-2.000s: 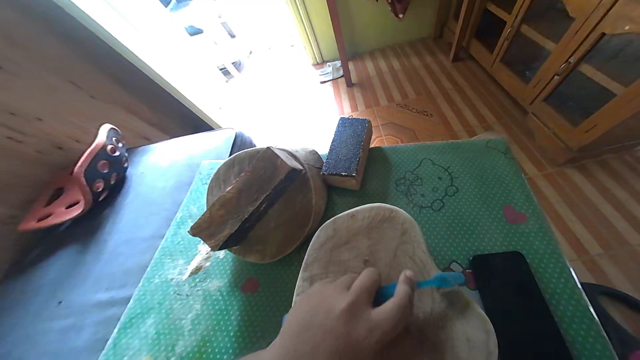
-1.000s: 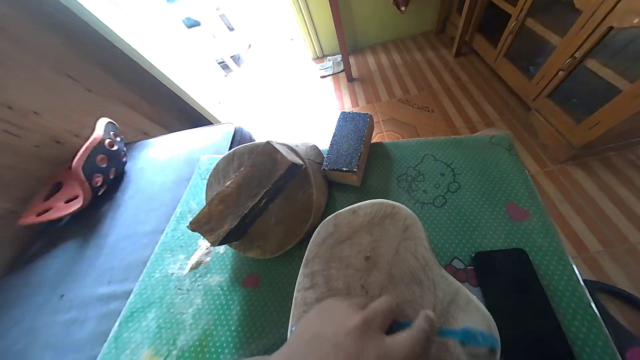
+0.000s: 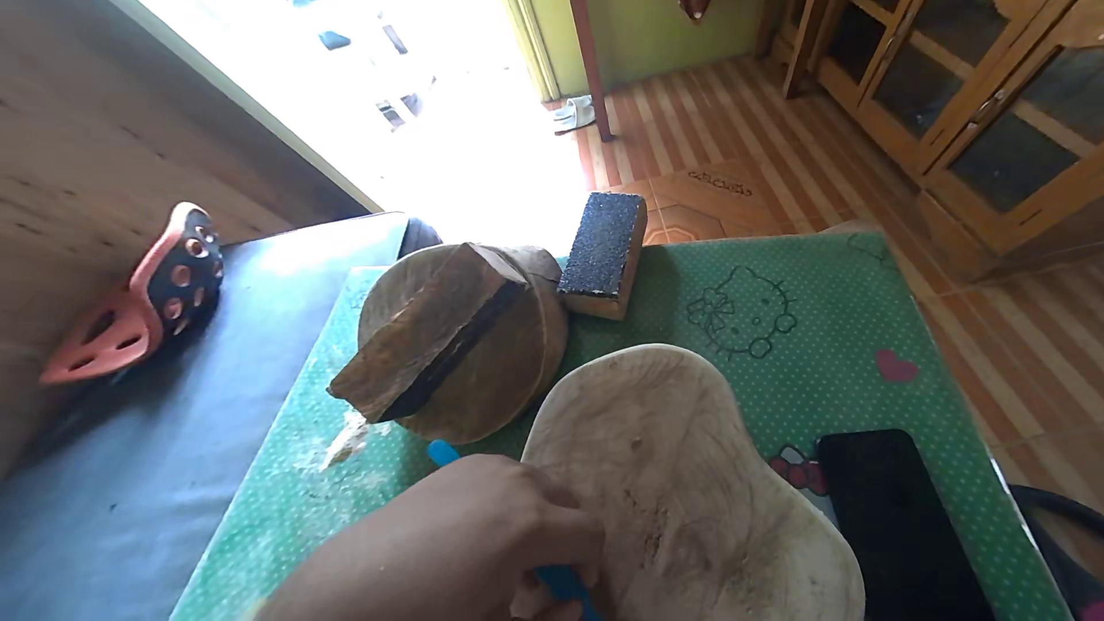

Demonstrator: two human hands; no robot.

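Observation:
My left hand [image 3: 552, 535] is closed around a slim blue tool [image 3: 444, 453]. One blue end sticks out above the back of the hand, and more blue shows below the fingers; its working end is hidden. The hand lies at the left side of a pale, smooth carved wooden piece [image 3: 647, 431] with a curved outline and dark marks on its surface. My right hand is not in view. Beyond the hand, a rough brown wood piece [image 3: 431, 332] with a dark edge rests on a round wooden piece [image 3: 517, 371]. Beside them is a block with a dark gritty face [image 3: 601, 246].
A green dotted table cover [image 3: 828, 336] lies under the wood, with a black phone [image 3: 897, 526] at the right. Pale dust [image 3: 345, 440] marks the cover's left. A dark padded surface [image 3: 259, 319] holds an orange-and-black perforated object [image 3: 155, 302]. Wooden cabinets [image 3: 940, 112] stand back right.
My left hand has moved left across the pale wooden piece, uncovering more of its surface. The blue tool, which pointed right past the fingers, now shows above the back of the hand.

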